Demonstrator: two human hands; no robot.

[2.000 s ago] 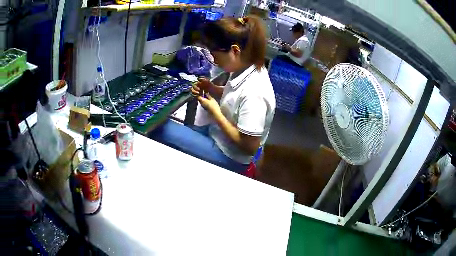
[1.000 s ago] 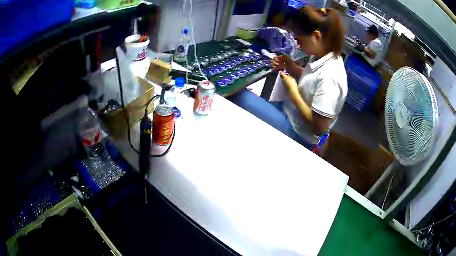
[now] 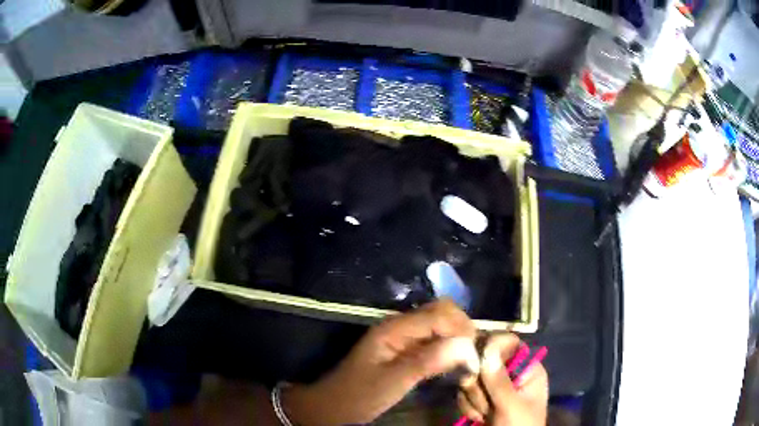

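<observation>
My left hand (image 3: 408, 349), with a bracelet at the wrist, is in front of the large bin's near edge. Its fingers pinch a small dark piece (image 3: 480, 343), likely a black plastic part, mostly hidden by the fingers. My right hand (image 3: 512, 389) meets it at the fingertips and grips the pink-handled tool (image 3: 531, 366); its blade cannot be made out. The large cream-yellow bin (image 3: 291, 304) is heaped with black parts (image 3: 349, 191), a few shining white or grey-blue.
A second cream bin (image 3: 125, 283) with black parts stands angled at the left. A crumpled white bag (image 3: 171, 279) lies between the bins. Blue screw trays (image 3: 364, 87) line the back. A clear bottle (image 3: 601, 75), a dark slim tool (image 3: 645, 162) and a red can (image 3: 678, 162) are at the right.
The view has swung left and down from the white tabletop, the seated person and the fan to the bins. Both my hands now show; neither showed before.
</observation>
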